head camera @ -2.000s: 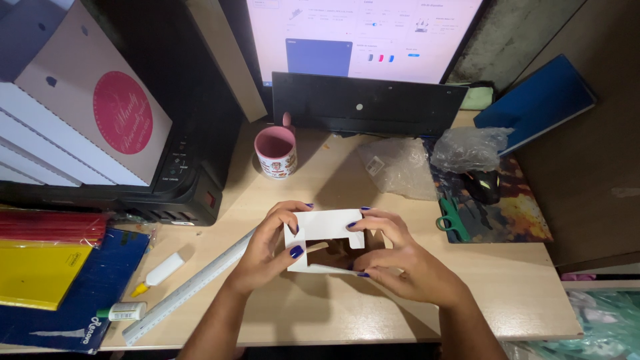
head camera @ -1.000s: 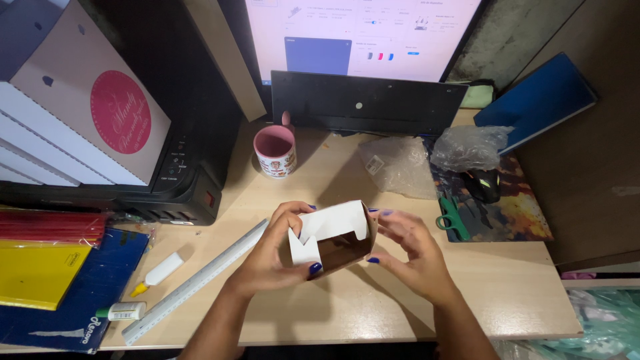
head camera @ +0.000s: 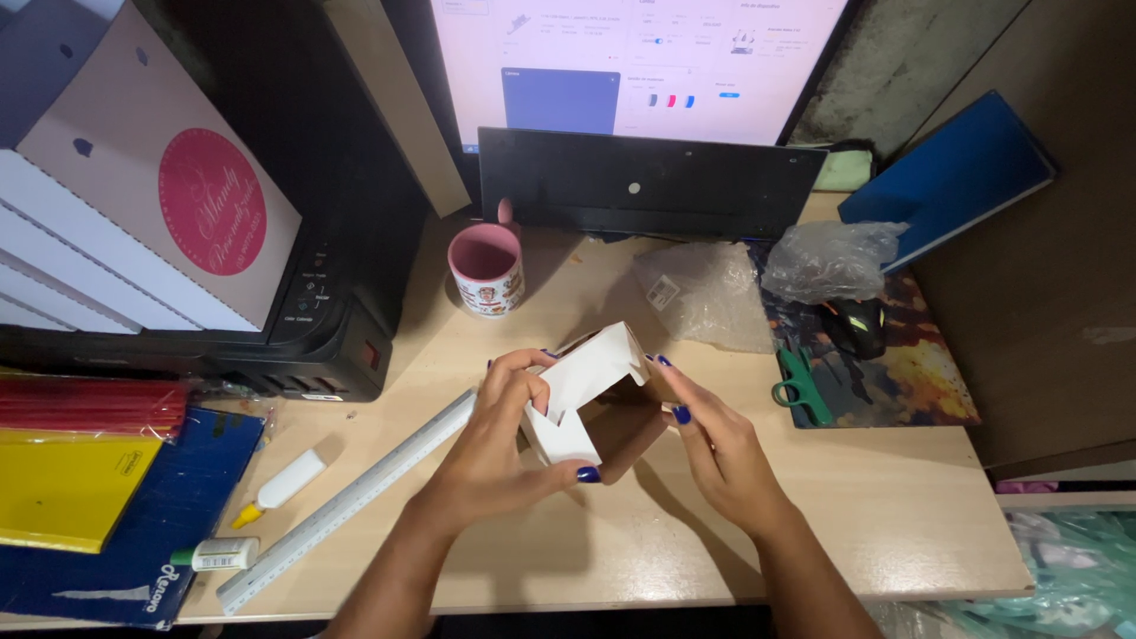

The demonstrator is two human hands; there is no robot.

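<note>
A small cardboard box (head camera: 581, 377), white on its flaps and brown inside, is tilted above the desk with its open side facing up. My left hand (head camera: 497, 435) grips its left side, the thumb on the lower white flap and the fingers at the upper left. At the box's right edge, my right hand (head camera: 710, 435) has its thumb and fingertips on or just beside the cardboard; contact is unclear. The box's underside is hidden. To the left of my left hand lies a clear ruler (head camera: 355, 497), and a pink and white mug (head camera: 486, 271) stands behind the box.
A black printer (head camera: 342, 333) with stacked boxes stands at left. Nearby are a glue bottle (head camera: 291, 479), a small white bottle (head camera: 226, 554) and a blue folder (head camera: 204, 497). Crumpled clear plastic (head camera: 710, 297), green scissors (head camera: 806, 386) and a computer mouse (head camera: 854, 327) lie at right, before a leaning blue book (head camera: 950, 182).
The box has turned and tilted in my left hand, so its white flap now slants up to the right. My right hand has shifted along the box's right side.
</note>
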